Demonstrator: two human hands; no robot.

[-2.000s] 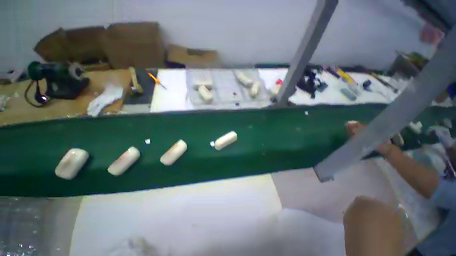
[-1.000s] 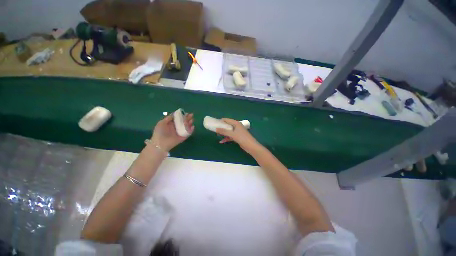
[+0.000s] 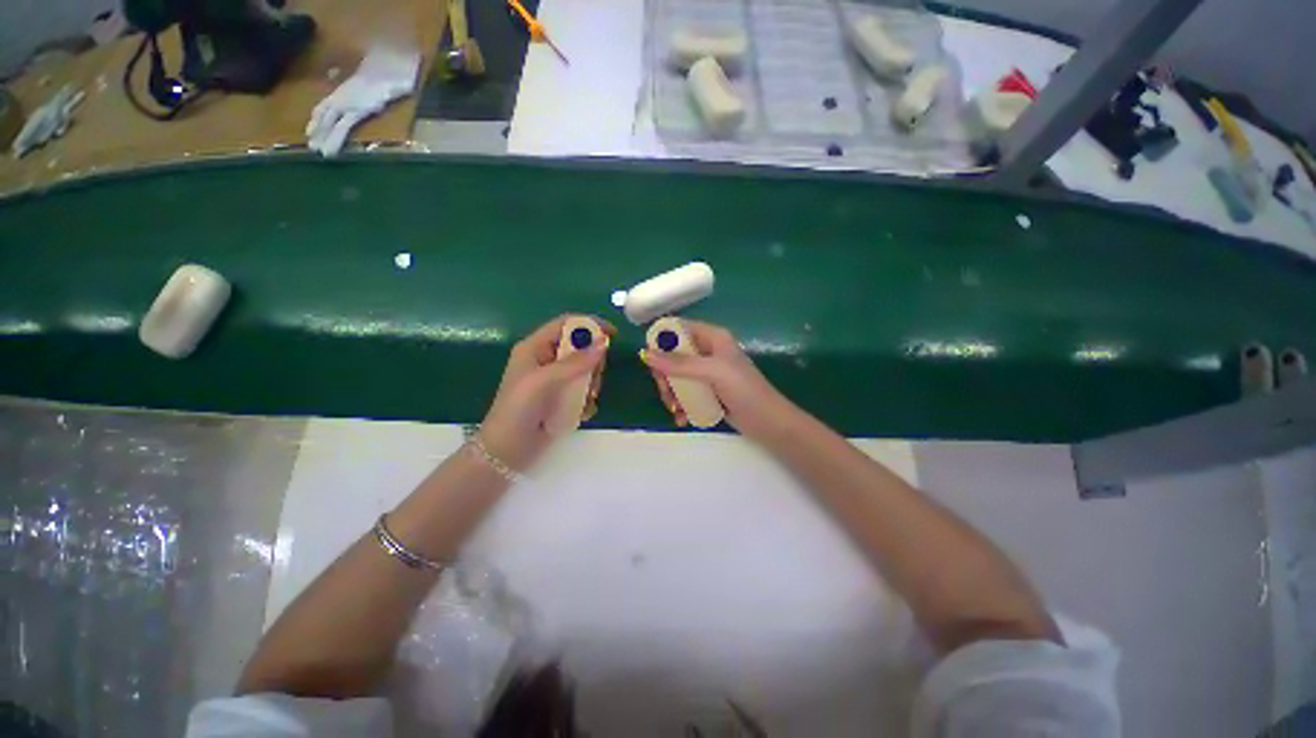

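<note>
My left hand [image 3: 546, 378] is closed around a slim cream handheld unit [image 3: 576, 387], with a navy-black dot at its far end. My right hand [image 3: 713, 378] holds a second cream unit [image 3: 693, 392], its dark dot [image 3: 667, 340] also facing up. The two units are side by side and apart, over the near edge of the green belt [image 3: 476, 216]. A third slim unit [image 3: 671, 291] lies on the belt just beyond my hands. A wider cream housing piece [image 3: 186, 310] lies on the belt at the left.
Beyond the belt are a clear blister tray [image 3: 817, 87] with cream units, a white glove [image 3: 364, 101], an orange tool [image 3: 537, 29] and a dark machine [image 3: 217, 43]. A grey metal post [image 3: 1097, 87] stands right. Clear plastic sheeting [image 3: 130, 562] lies near left.
Both hands have drawn nearer to me and turned the held units so their dark dots show. Two seconds ago no hands of mine held units, and four pieces lay on the belt.
</note>
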